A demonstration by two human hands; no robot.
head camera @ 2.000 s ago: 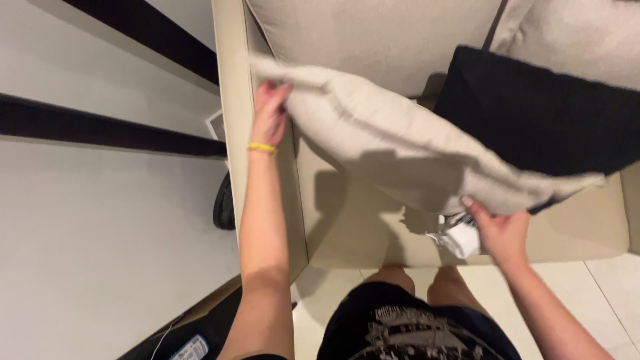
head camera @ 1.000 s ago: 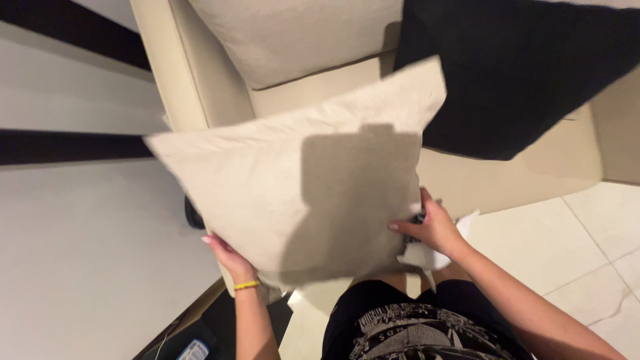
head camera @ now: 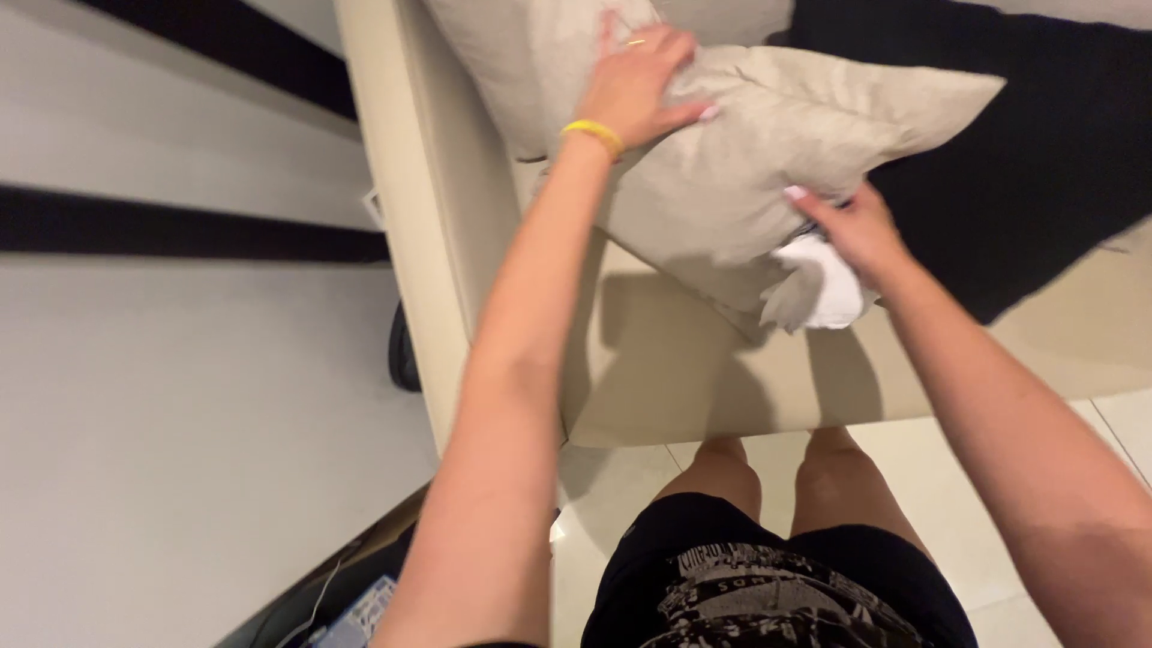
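A beige throw pillow [head camera: 747, 153] stands tilted over the seat of a beige sofa [head camera: 648, 360]. On the pillow's upper left part lies my left hand [head camera: 641, 85], fingers spread, with a yellow band at the wrist; whether it grips the cloth is not clear. My right hand [head camera: 850, 225] grips the pillow's right side, and a crumpled white cloth or tissue [head camera: 832, 288] hangs beneath that hand, partly hidden by it. A black pillow [head camera: 1017, 171] rests behind and to the right.
The sofa's armrest [head camera: 405, 180] rises left of my left arm. Behind the held pillow is a beige back cushion [head camera: 495, 72]. A dark round-edged object [head camera: 404, 351] shows beyond the armrest. At lower left is a dark surface with a blue-and-white item [head camera: 360, 616].
The beige pillow has moved away from my body, toward the sofa back. My left hand has gone from its lower left edge to its upper part. My right hand stays at its right side.
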